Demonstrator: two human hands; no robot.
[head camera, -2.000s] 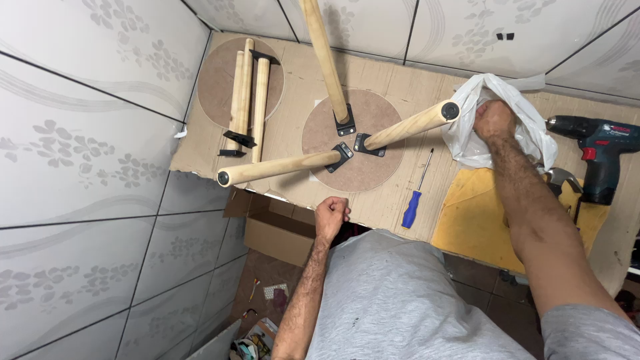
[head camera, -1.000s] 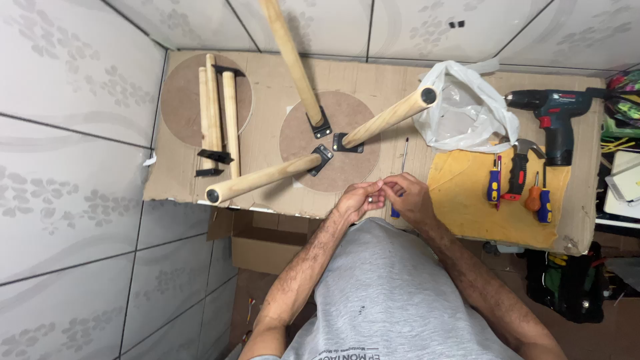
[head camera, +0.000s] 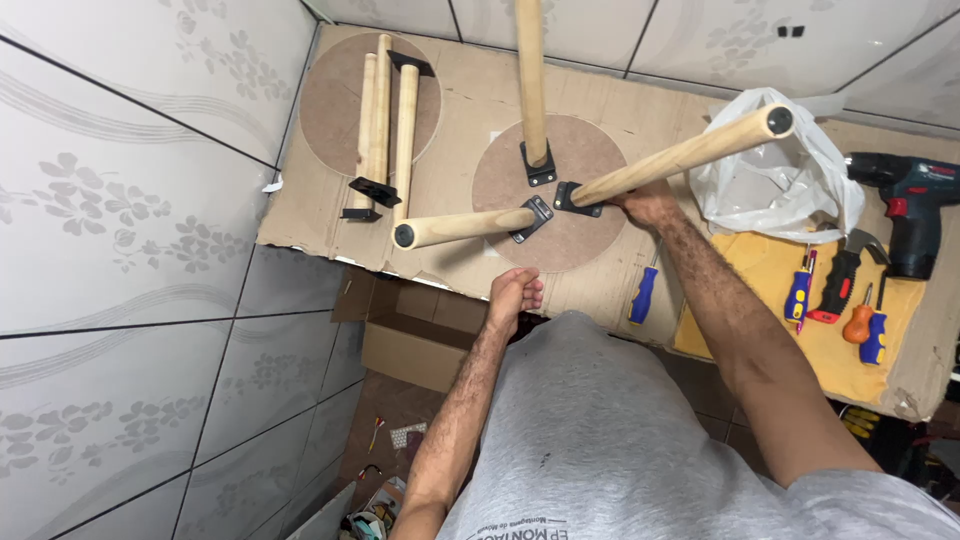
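Note:
Three wooden legs stand on black brackets on a round brown board (head camera: 555, 247): one rises at the back (head camera: 531, 82), one leans left (head camera: 465, 227), one leans right (head camera: 682, 157). My right hand (head camera: 649, 204) is at the board's right edge beside the base of the right-leaning leg; its fingertips are hidden behind that leg and bracket (head camera: 577, 200). Just off the board's front edge is my left hand (head camera: 516, 292), its fingers curled; whether it holds something small is not visible. A blue-handled screwdriver (head camera: 643, 296) lies to the right of the board.
Another round board (head camera: 326, 112) carries several loose legs (head camera: 405, 135) at left. On the right are a white plastic bag (head camera: 780, 180), a cordless drill (head camera: 911, 210), a claw hammer (head camera: 838, 281) and screwdrivers on a yellow envelope (head camera: 720, 277). An open cardboard box (head camera: 412, 349) sits below the bench.
Two seconds ago my right hand was in the plastic bag, then both hands met near the front edge. Now they are apart, with the right hand beside the right-leaning leg's bracket.

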